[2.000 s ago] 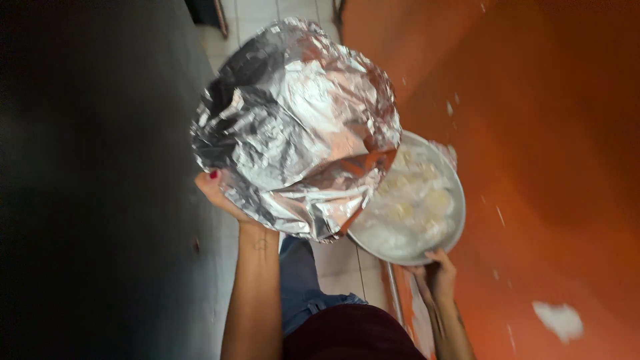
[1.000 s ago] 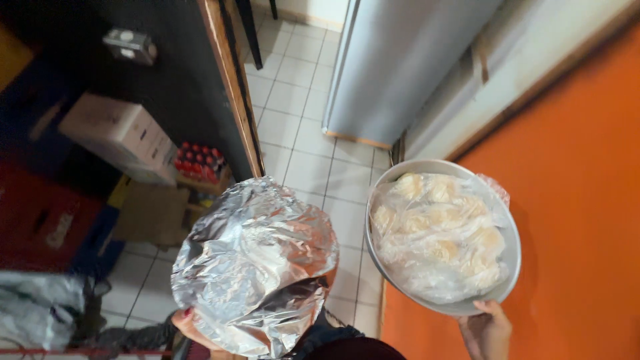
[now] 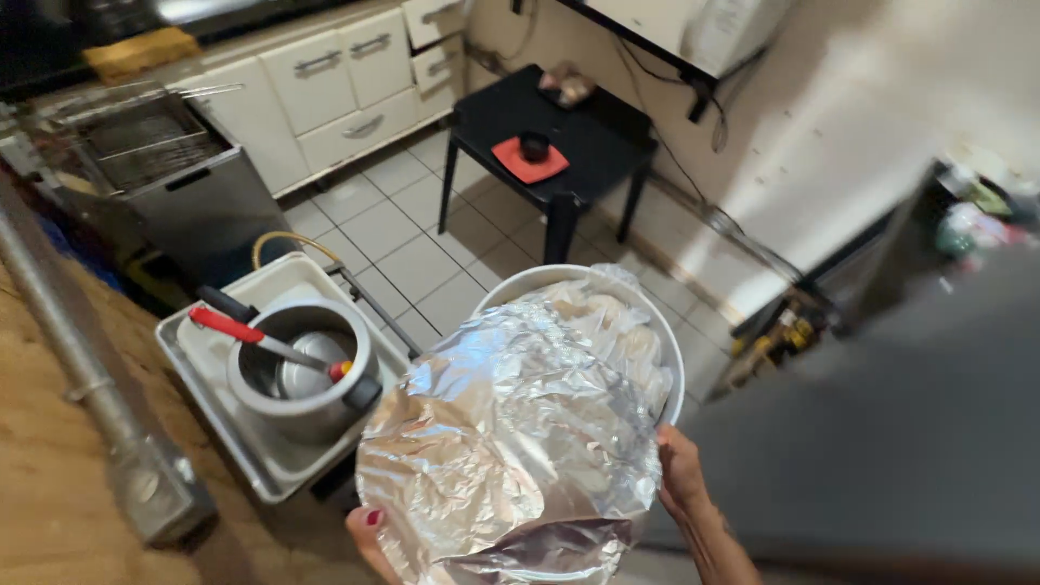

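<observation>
My left hand point(image 3: 372, 540) holds the lower left edge of a round container covered with crumpled aluminium foil point(image 3: 520, 439); only the thumb and part of the hand show. My right hand point(image 3: 684, 471) grips the rim of a round metal pan point(image 3: 678, 366) at its lower right. Pale round pieces in clear plastic bags point(image 3: 626, 333) lie in that pan. The foil-covered container overlaps the pan and hides its lower left part.
On the left, a pot point(image 3: 301, 414) with a red-handled utensil point(image 3: 227, 325) stands in a white tray point(image 3: 276, 483). Ahead is a black table point(image 3: 601, 138) bearing a red plate point(image 3: 528, 166) and dark bowl. White cabinets point(image 3: 309, 97) and a fryer point(image 3: 211, 199) stand upper left; a grey surface point(image 3: 853, 471) is right.
The view has moved from a narrow passage into a kitchen area. The foil-covered container and the pan, apart a second ago, now overlap. Both hands keep their holds.
</observation>
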